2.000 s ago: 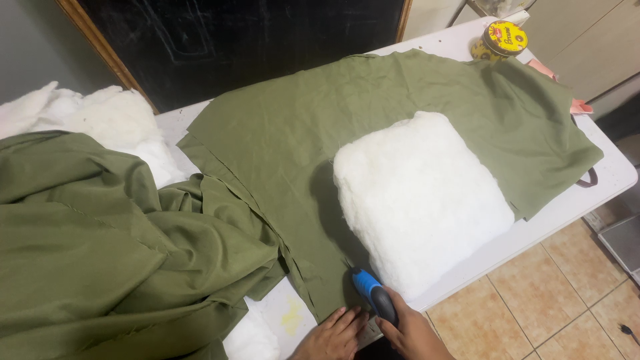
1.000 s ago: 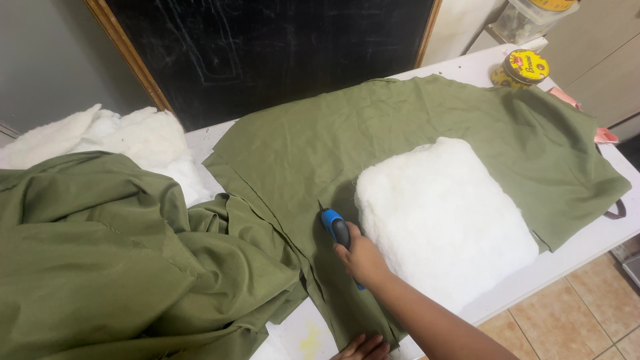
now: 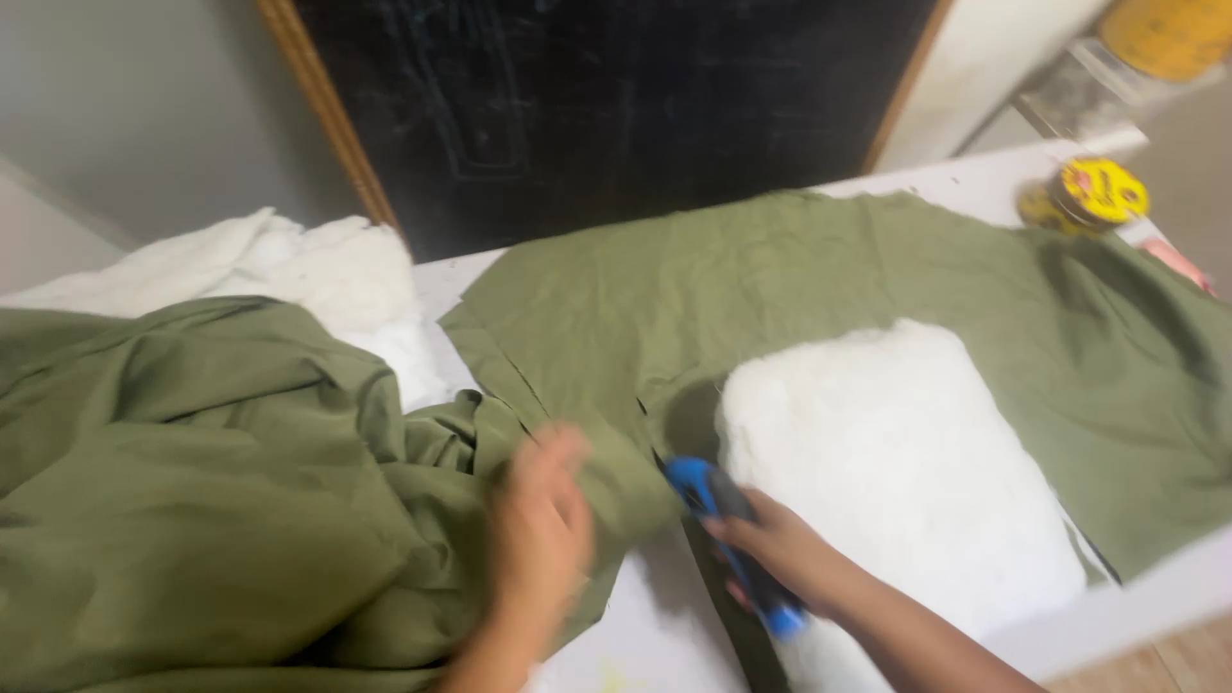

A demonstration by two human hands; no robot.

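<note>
My right hand (image 3: 770, 549) grips a blue and black handheld cutting tool (image 3: 717, 510), whose front end meets a slit in the olive green fabric (image 3: 770, 279). To the left of it, my left hand (image 3: 549, 510) is blurred over a turned-back flap of that fabric; whether its fingers pinch the cloth cannot be told. A thick white block of padding (image 3: 885, 462) lies on the fabric beside the tool. The bunched part of the olive cloth (image 3: 221, 462) fills the left side.
A wood-framed blackboard (image 3: 616, 96) stands behind the white table (image 3: 635, 626). White batting (image 3: 318, 269) is piled at the back left. A yellow-lidded round container (image 3: 1102, 192) stands at the back right, near a shelf holding a yellow tub (image 3: 1165, 34).
A slit now separates the fabric at the tool, with white table showing between the parts. My left hand has moved from the near edge up to the fabric left of the tool.
</note>
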